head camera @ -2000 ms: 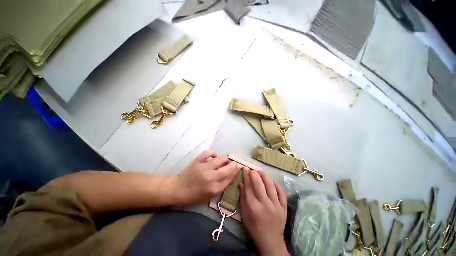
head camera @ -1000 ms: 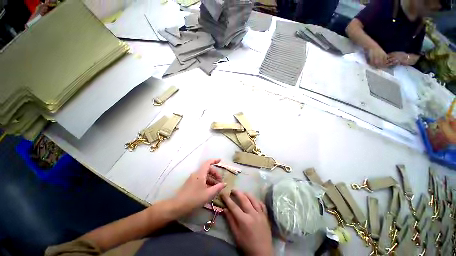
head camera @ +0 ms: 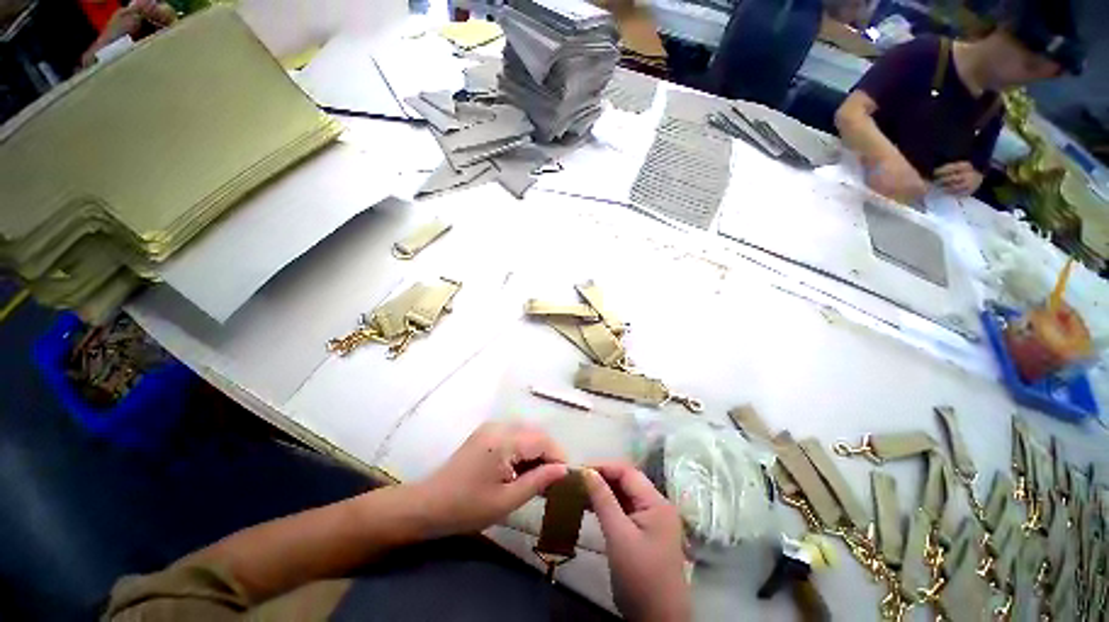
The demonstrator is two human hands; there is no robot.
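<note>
My left hand (head camera: 496, 474) and my right hand (head camera: 639, 529) pinch the top end of a khaki strap tab (head camera: 561, 520) between thumbs and fingers. The tab hangs down near the table's front edge, with gold hardware (head camera: 551, 560) at its lower end; the rest of the hook is hard to make out. A thin pink-white strip (head camera: 561, 397) lies on the table just beyond my hands. A loose tab with a gold snap hook (head camera: 621, 385) lies past it, beside a small heap of tabs (head camera: 581, 324).
A plastic-wrapped whitish lump (head camera: 715, 486) sits right of my right hand, with a hammer (head camera: 797, 576) beside it. Many hooked tabs (head camera: 930, 522) lie at right. Yellow-khaki panels (head camera: 158, 146) are stacked left. A person (head camera: 936, 109) works across the table near a blue tray (head camera: 1043, 386).
The tab has been lifted from beside the pink-white strip and both hands now pinch its top end, closer together. The view has tilted up, showing more of the far side.
</note>
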